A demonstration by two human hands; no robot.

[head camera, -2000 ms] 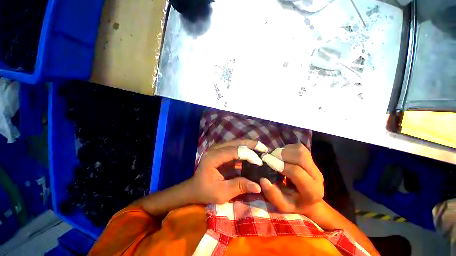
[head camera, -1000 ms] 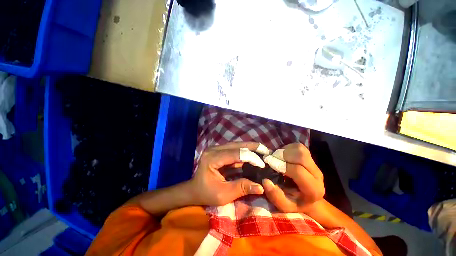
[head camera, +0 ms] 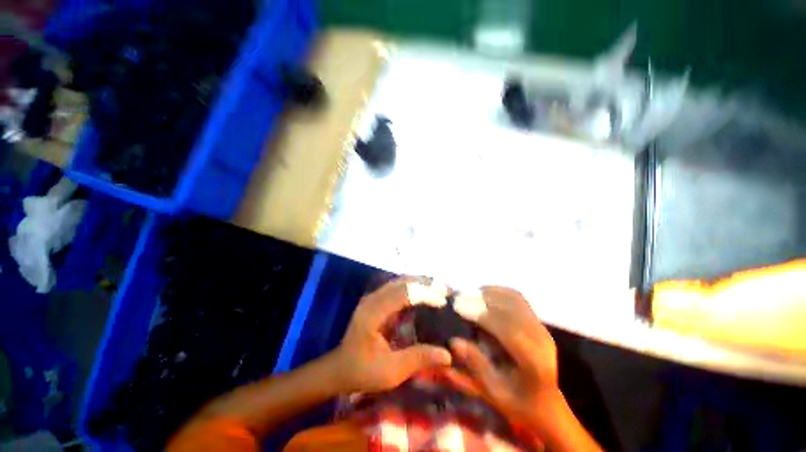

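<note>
A small black piece (head camera: 435,325) is held between both hands over the lap, just below the table's front edge. My left hand (head camera: 384,340) grips its left side, with the thumb below and white-covered fingertips above. My right hand (head camera: 508,340) grips its right side in the same way. The fingers hide much of the piece, and the frame is blurred, so its shape is hard to tell.
A white work sheet (head camera: 477,194) covers the table, with a black part (head camera: 377,146) near its left edge. Blue bins (head camera: 208,168) of black parts stand at left. A metal-edged lit box (head camera: 733,305) is at right. A green belt (head camera: 566,22) runs beyond.
The view has tilted up and shifted, so the table sits lower and the belt and more black parts show at the far side. Both hands still hold the black piece.
</note>
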